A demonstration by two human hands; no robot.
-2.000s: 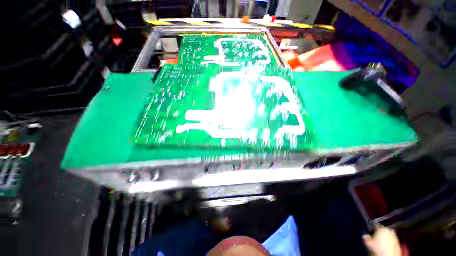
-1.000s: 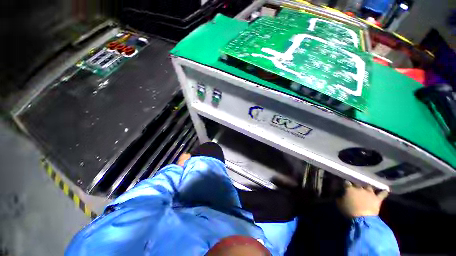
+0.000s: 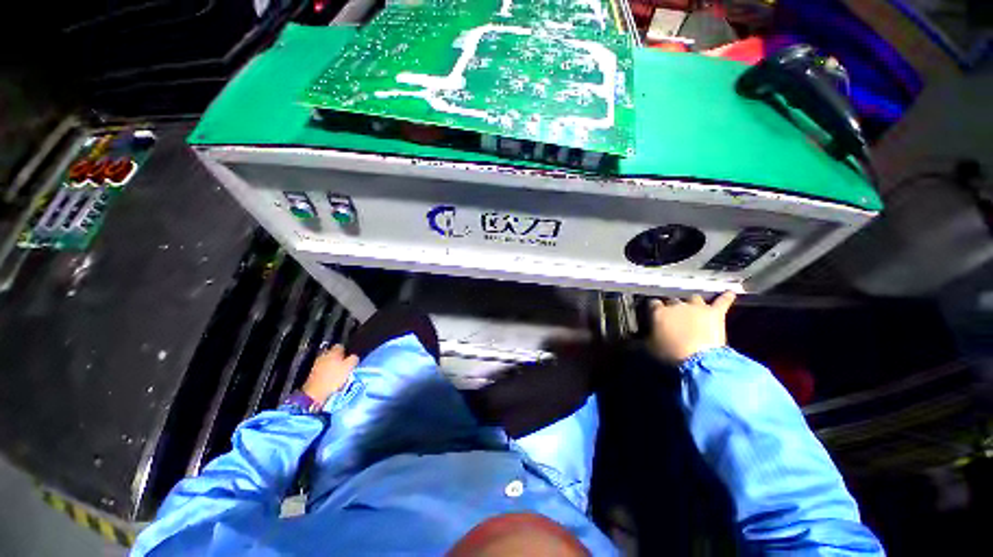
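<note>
A large green circuit board [image 3: 512, 82] lies solder side up on the green mat [image 3: 719, 125], its front edge near the mat's front, with components showing underneath. The mat covers a white machine [image 3: 392, 218]. My right hand [image 3: 691, 324] is bare, with its fingertips against the machine's lower front edge at the right; it holds no board. My left hand [image 3: 329, 375] is low beside my left leg, near black slatted racks, with a purple band at the wrist. Its fingers are partly hidden, and whether it grips anything does not show.
A second board [image 3: 82, 190] with copper-red coils lies on the black side table [image 3: 131, 305] at left. A black handheld scanner [image 3: 811, 93] lies at the mat's right end. Black slatted racks [image 3: 234, 364] stand between table and machine. Yellow-black tape [image 3: 82, 514] marks the floor.
The view has tilted down and swung, showing the machine front and both sleeves. My right hand has come to the machine's lower edge. My left hand now shows beside my leg.
</note>
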